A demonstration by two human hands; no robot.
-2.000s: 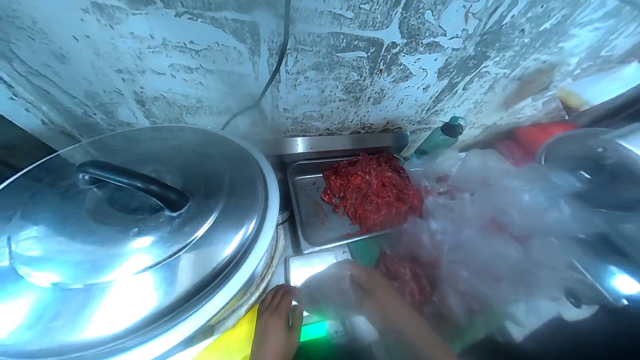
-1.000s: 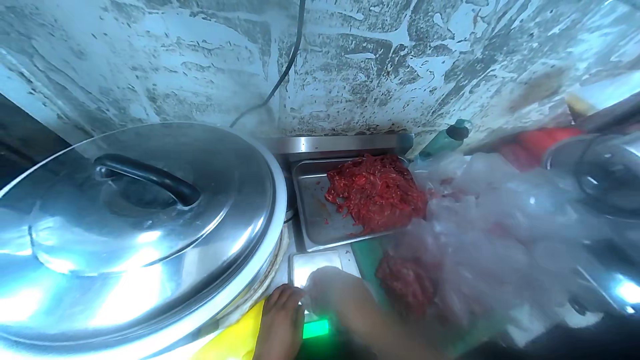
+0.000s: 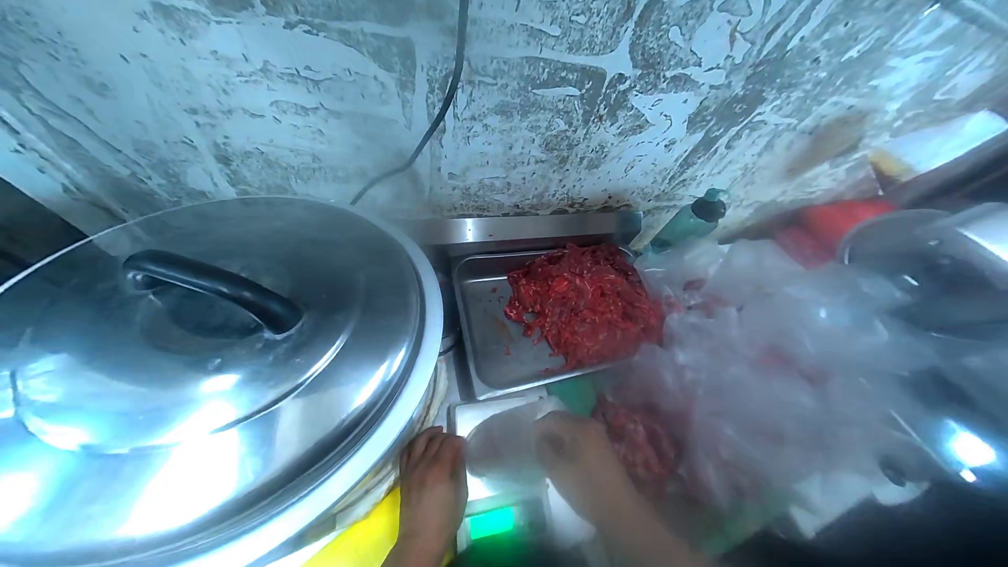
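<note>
My left hand (image 3: 433,480) rests at the left edge of a digital scale (image 3: 472,417) with a lit green display (image 3: 491,522), its fingers bent; whether it grips anything is not clear. Over the scale's right side is my right hand (image 3: 579,453), blurred, beside a pale, blurry translucent thing (image 3: 505,441) that covers part of the scale. I cannot tell if the fingers hold it. Behind the scale, shredded raw red meat (image 3: 587,307) lies heaped in a metal tray (image 3: 492,354). More raw meat (image 3: 642,445) lies right of my right hand.
A large pot with a shiny metal lid (image 3: 213,354) and black handle (image 3: 213,287) fills the left. Clear plastic bags (image 3: 780,354) spread at the right. A green bottle (image 3: 689,224) stands near the stained wall (image 3: 551,102), where a dark cable (image 3: 441,118) hangs. Yellow material (image 3: 366,535) lies by my left wrist.
My right hand has moved a little over the scale, together with the pale thing beside it. My left hand has stayed at the scale's left edge.
</note>
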